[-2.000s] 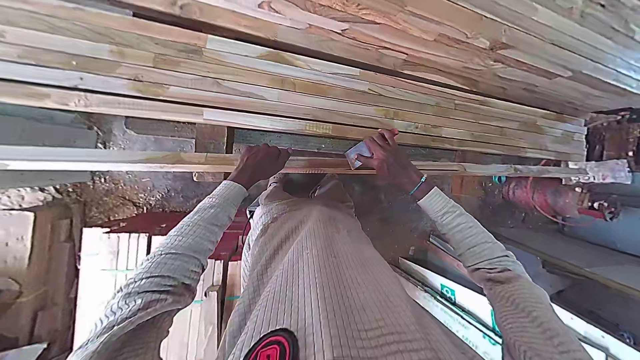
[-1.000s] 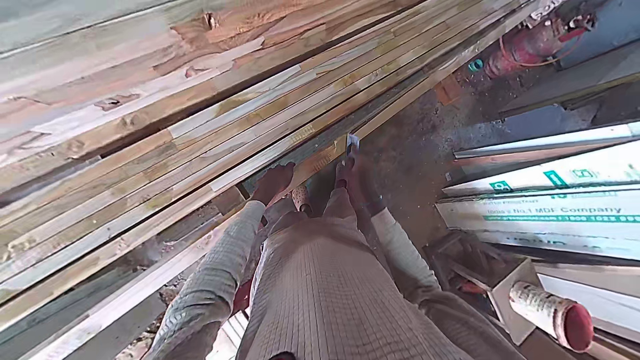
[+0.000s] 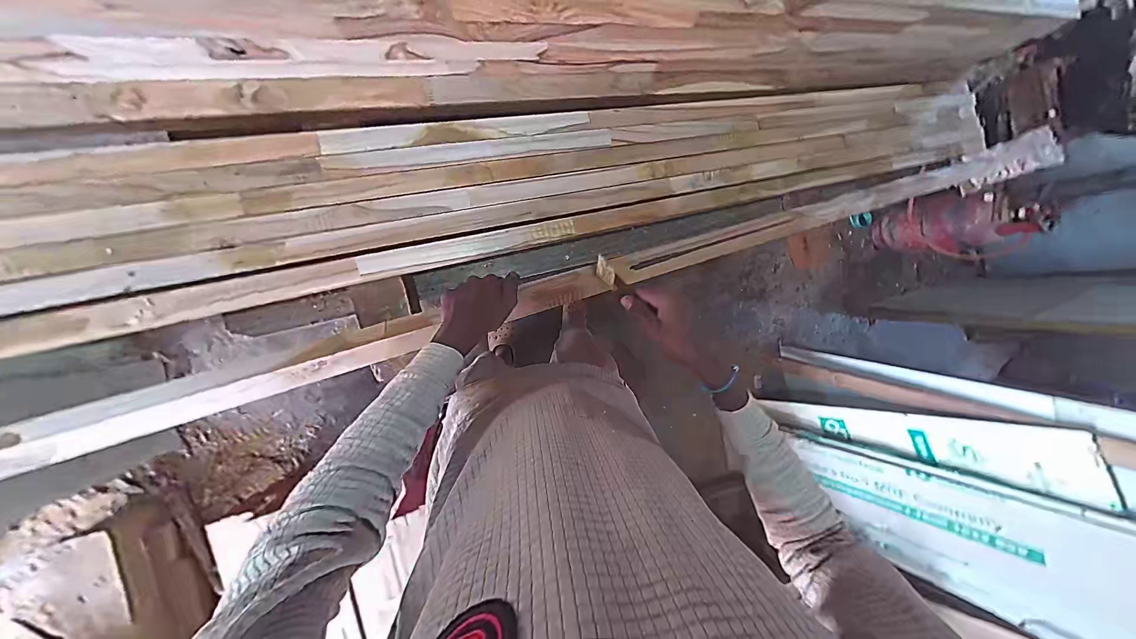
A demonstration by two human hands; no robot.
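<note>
A long, narrow wooden strip [image 3: 568, 295] runs from the lower left to the upper right in front of my body. My left hand [image 3: 479, 311] is closed around it, knuckles up. On the other side of my body, my right hand [image 3: 670, 328] is just below the strip, slightly blurred, with its fingertips at a small flat piece [image 3: 610, 272]. That piece touches the strip's face; whether it is a scraper blade or a block cannot be told. A blue band circles the right wrist.
Several long jointed wooden strips [image 3: 497, 200] lie side by side beyond the held one, with wider boards [image 3: 621, 40] behind. At right are a red machine [image 3: 950, 222] and printed white-and-green boards [image 3: 958, 497]. A wooden block [image 3: 155, 559] stands lower left.
My right hand has moved along the strip, farther from my left hand than two seconds ago. The left hand keeps its hold. The view has turned and turned back.
</note>
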